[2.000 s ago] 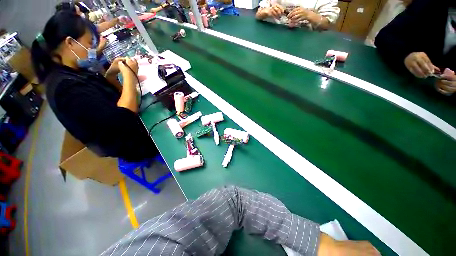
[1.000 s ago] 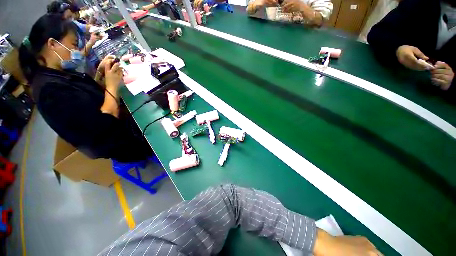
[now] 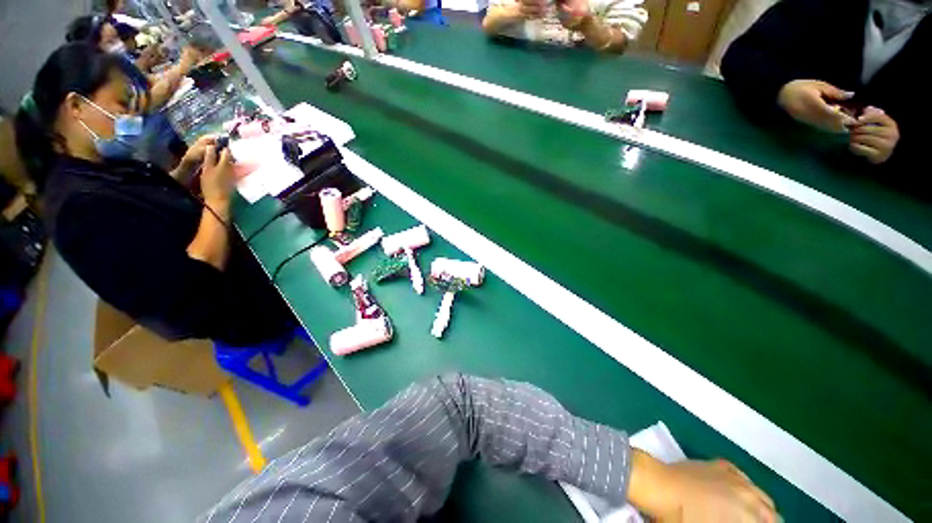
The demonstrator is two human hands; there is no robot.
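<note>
My left hand is at the bottom right, at the end of a grey striped sleeve. The picture's lower edge cuts it off and its fingertips are hidden, so I cannot tell whether it holds anything. A white tray shows partly behind and below the wrist. My right hand is not in view. Several part-assembled pink hair dryer units lie beyond my forearm on the green bench, the nearest at the left edge and another near the white rail. A green circuit board shows among them.
A white rail separates the bench from the green conveyor. A masked person sits at left beside a black device. Two people work across the conveyor. Another dryer unit lies by the far rail.
The view has turned slightly, so the units and people appear further left. More of the back of my left hand shows. The units keep their arrangement.
</note>
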